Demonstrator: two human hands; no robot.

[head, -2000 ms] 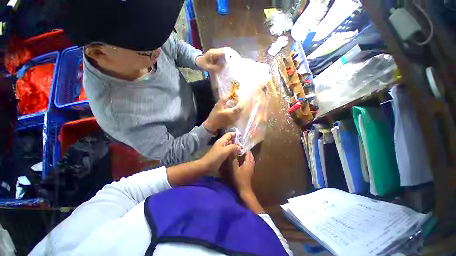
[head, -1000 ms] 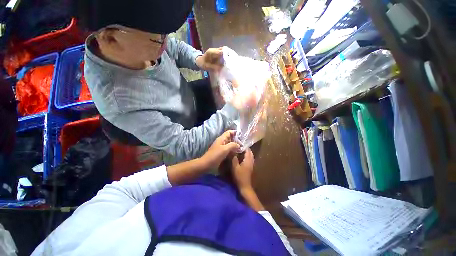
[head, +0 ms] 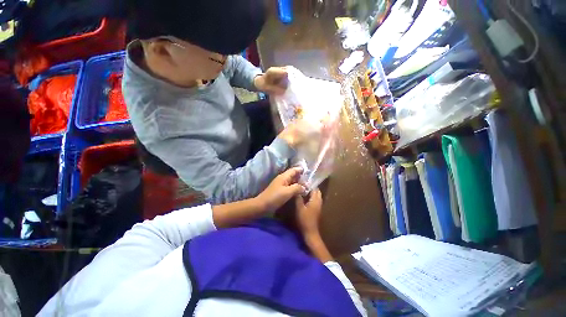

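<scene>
The clear plastic bag [head: 323,139] is spread open over the brown desk, shiny and whitish with a pinkish tint. Small golden-brown snack pieces [head: 296,112] show at its left side. My left hand [head: 283,189] pinches the bag's near corner. My right hand [head: 309,207] is at the same corner, just right of my left hand, with its fingertips on the bag's edge. A seated person in grey with a black cap holds the far edge with one hand [head: 273,80]; their other hand [head: 298,133] is at the bag's opening, its fingertips partly hidden by glare.
The desk [head: 354,207] lies under the bag. A brown organiser [head: 371,114] with red bits stands right of it. File folders [head: 468,186] stand in a row at right, with printed sheets [head: 440,272] nearer me. Blue crates [head: 93,93] with red-orange bags are at far left.
The seated person's nearer hand reached deeper into the bag, then drew back toward its left side. My hands keep their hold. The whole view has shifted slightly.
</scene>
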